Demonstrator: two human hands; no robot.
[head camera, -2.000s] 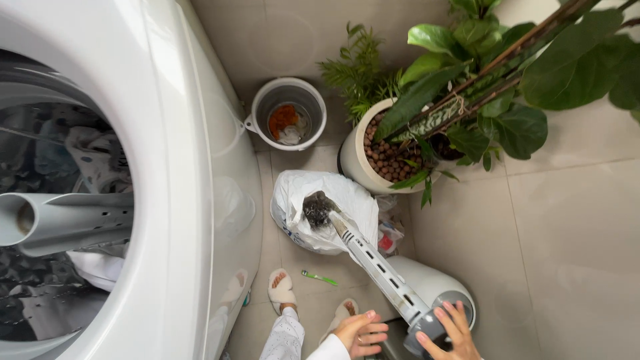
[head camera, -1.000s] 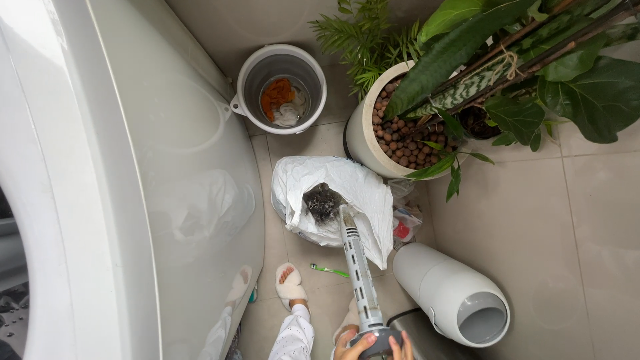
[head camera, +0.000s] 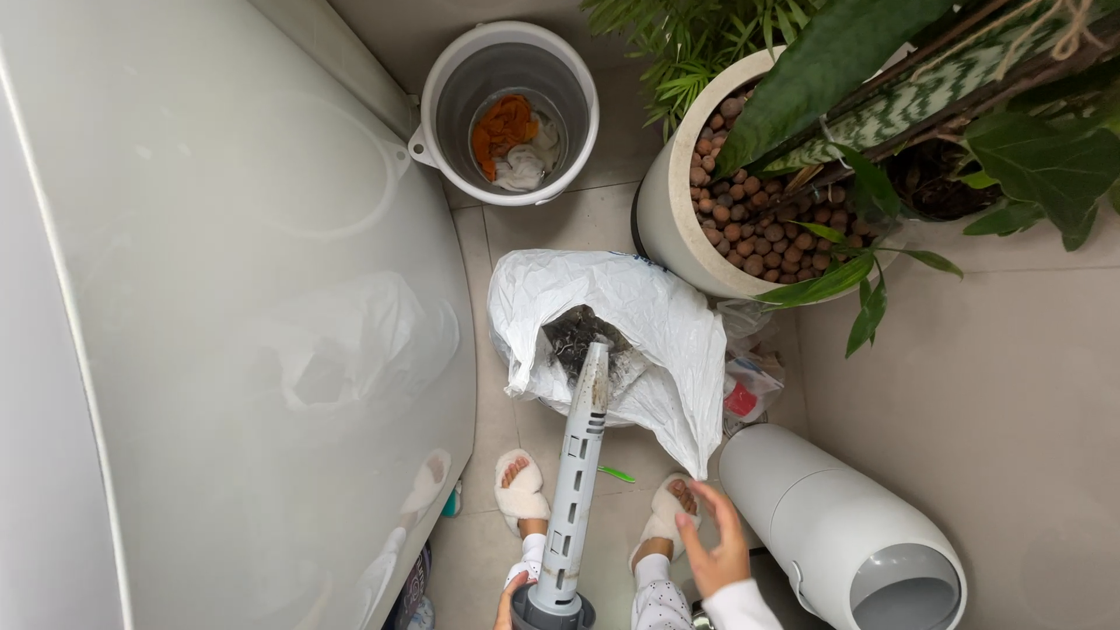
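Note:
Dirt marks the tapered tip of a grey slotted plastic tube (head camera: 573, 490), which has a dark round base and reaches over an open white plastic bag (head camera: 612, 293). My left hand (head camera: 511, 599) grips the base at the bottom edge of the view; most of this hand is hidden. Beside the bag's lower right corner is my right hand (head camera: 717, 538), its thumb and fingers curved apart; whether a fingertip touches the plastic cannot be told. Dark matted debris (head camera: 573, 337) fills the bag's mouth.
A glossy white washing machine (head camera: 262, 350) borders the left. Behind the bag are a grey bucket (head camera: 582, 131) with orange and white cloths and a plant pot (head camera: 669, 210). A white cylindrical bin (head camera: 805, 499) lies at lower right. A green-handled item (head camera: 618, 474) is on the tiles near my slippered feet.
My right hand has left the tube's base and is now near the bag's corner. The tube remains over the bag. The view has moved closer to the floor and away from the washer's opening.

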